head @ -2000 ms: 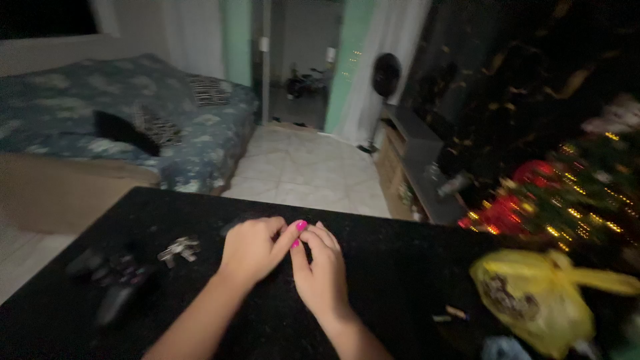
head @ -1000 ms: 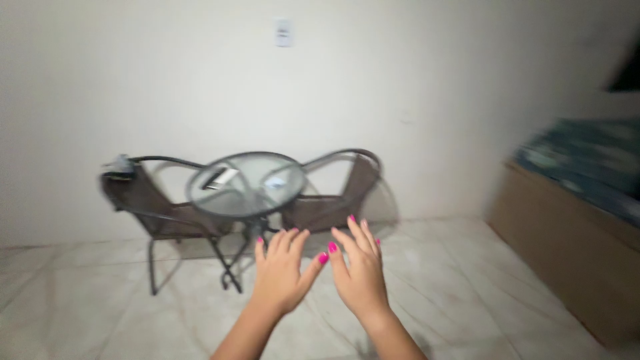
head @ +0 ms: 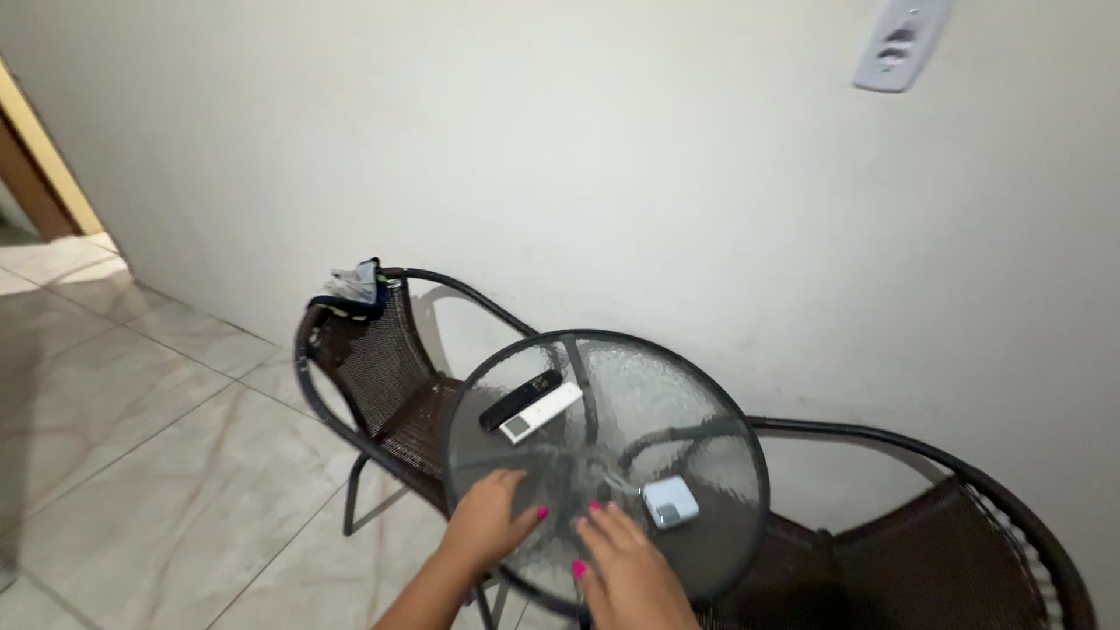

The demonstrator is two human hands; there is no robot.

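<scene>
My left hand (head: pixel 494 521) is over the near left edge of a round glass table (head: pixel 652 376), fingers apart and holding nothing. To its right, my right hand (head: pixel 626 564) is spread and holds nothing, just below and left of a small light-blue and white device (head: pixel 671 501) with a pale cord. Beyond my left hand a black remote control (head: pixel 516 402) and a white remote control with a small screen (head: pixel 544 411) lie side by side on the glass. Whether either hand touches the tabletop I cannot tell.
A brown woven chair (head: pixel 372 376) with cloth (head: pixel 354 289) over its back stands left of the table. Another woven chair (head: pixel 919 560) is at the right. A pale wall (head: pixel 569 175) with a socket plate (head: pixel 901 44) rises behind. Tiled floor (head: pixel 175 437) extends left to a doorway.
Two seconds ago my hands were together over a black countertop with keys and a game controller. The view has swung away and come nearer to the glass table; my hands are now apart.
</scene>
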